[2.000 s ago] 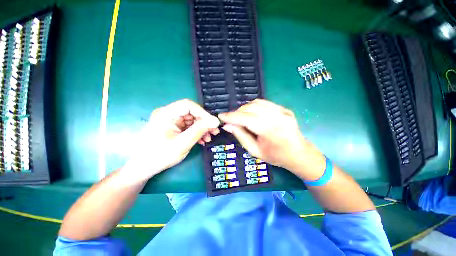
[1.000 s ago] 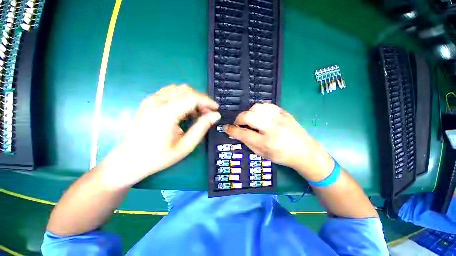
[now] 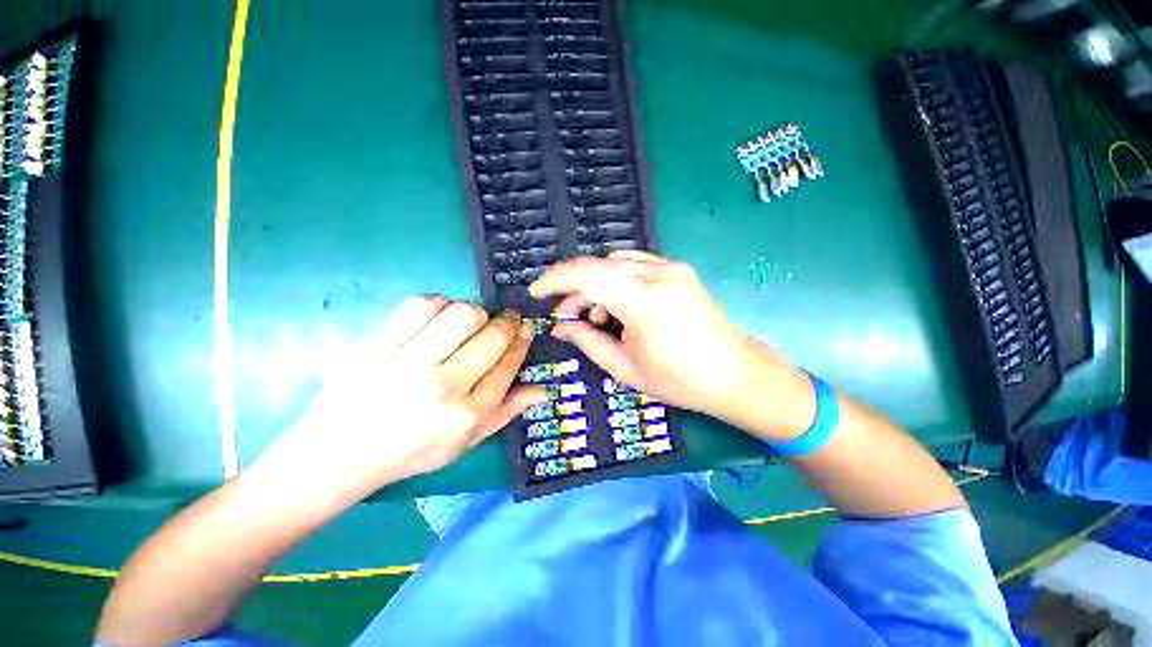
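The slotted foam tray [image 3: 486, 202] runs away from my body, with dark glossy parts in two columns at its far end and bright circuit board assemblies [image 3: 552, 430] at its near end. My left hand [image 3: 436, 379] lies over the tray's left edge, fingers bent together. My right hand [image 3: 663, 331] is over the tray from the right, thumb and fingers curled. A small bright board piece [image 3: 543, 325] shows between the fingertips of both hands, partly hidden; whether it is gripped or lies in the tray cannot be told.
A board cluster [image 3: 778, 162] lies on the green mat right of the tray, near tiny pale bits [image 3: 761, 272]. The board supply tray [image 3: 70, 379] is at far left. A black-part tray [image 3: 992, 228] stands at right. A person's blue sleeve [image 3: 1089, 455] shows at the right edge.
My left hand has turned over and come close to the right fingertips; a second ago they were apart. The view has shifted, so the trays appear further left.
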